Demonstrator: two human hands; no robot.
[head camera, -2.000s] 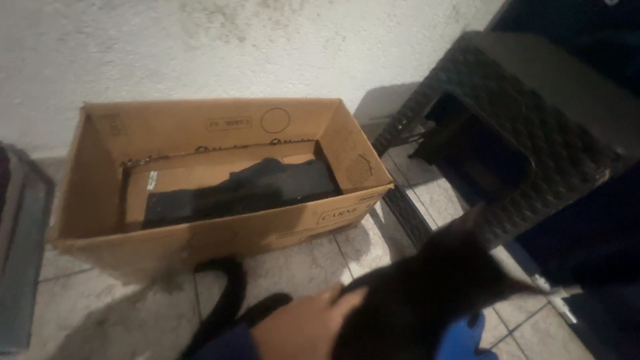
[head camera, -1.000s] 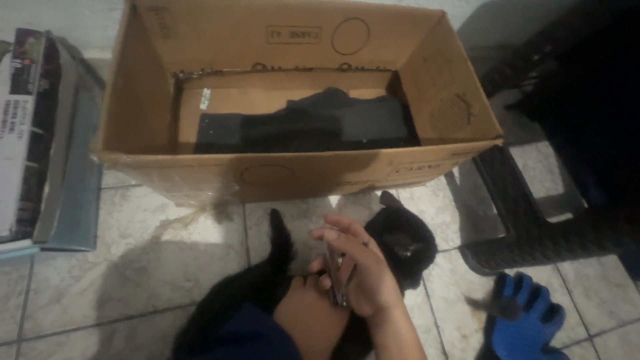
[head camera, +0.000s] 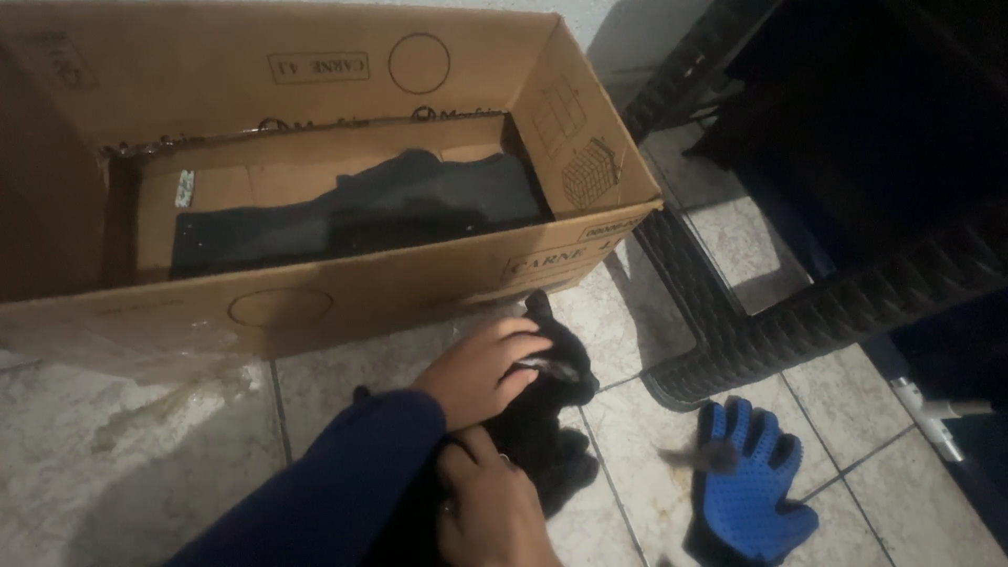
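Note:
A black cat is on the tiled floor below the cardboard box, its head turned to the right. My left hand, at the end of a dark blue sleeve, grips the cat's head and neck, fingers curled over the near side of its face. Just below, my right hand has its fingers bent against the cat's dark body. Small shiny spots show at these fingers, but what they belong to is hidden. To the right lies a blue rubber-nubbed grooming glove, with a tuft of loose fur on it.
The open cardboard box stands by the wall, with dark cloth inside. A black textured plastic stool is at the right, near a white tubular piece. Floor tiles show a yellowish stain near the box.
One second ago my right hand was raised over the cat with a small metal tool; it is now lower, against the cat. My left hand has moved up to the cat's head.

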